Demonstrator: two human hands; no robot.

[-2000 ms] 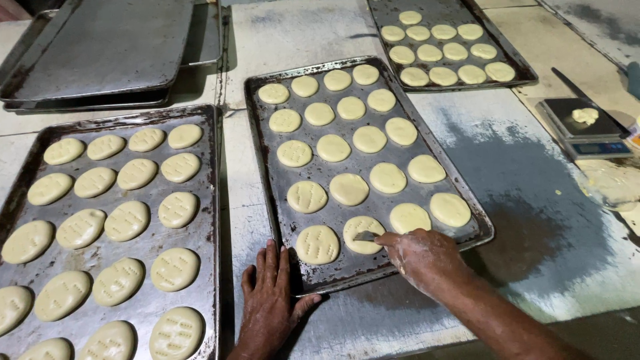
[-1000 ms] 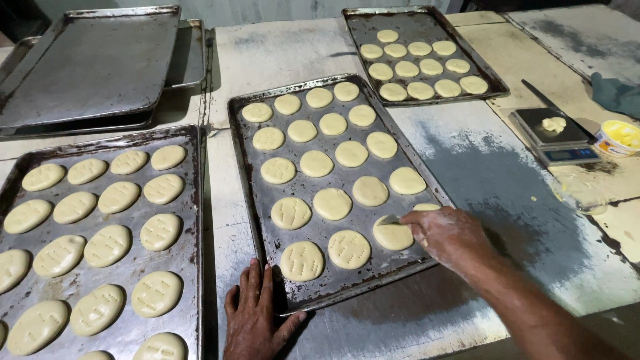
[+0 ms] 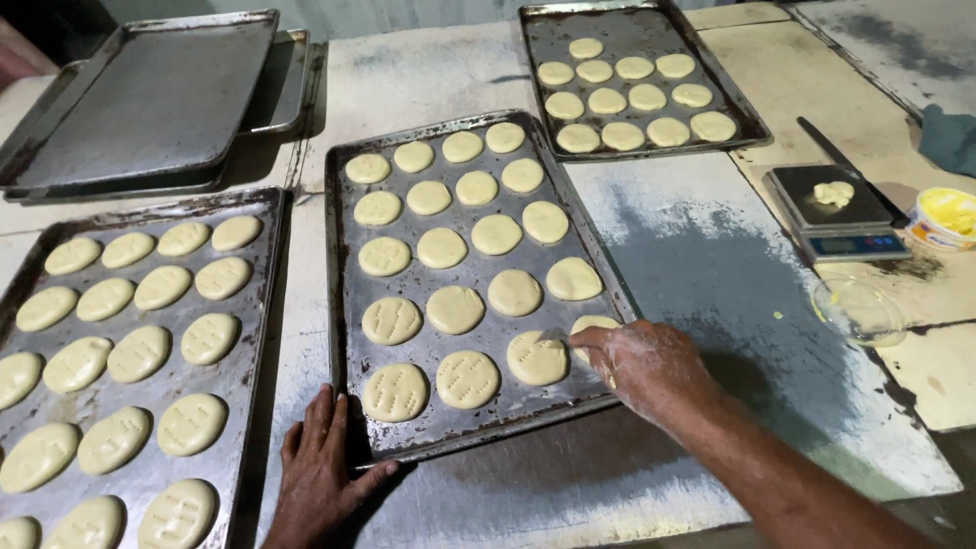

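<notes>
My right hand grips a small flat metal tool, mostly hidden by the fingers, whose blade is at the top of a flat dough round in the front row of the middle baking tray. Short dotted lines mark that round and the ones left of it, such as the corner round. Rounds farther right and behind, like one dough round, look smooth. My left hand rests with spread fingers against the tray's front left corner, its thumb along the front edge.
At left lies a tray of marked dough rounds, with stacked bare trays behind. Another tray of rounds is at the back. To the right are a digital scale holding dough, a knife, a yellow-filled tub and a clear lid.
My right hand has worked along the front row; the third round, smooth on its surface one second ago, now bears dotted lines. The second front round was being marked two seconds ago.
</notes>
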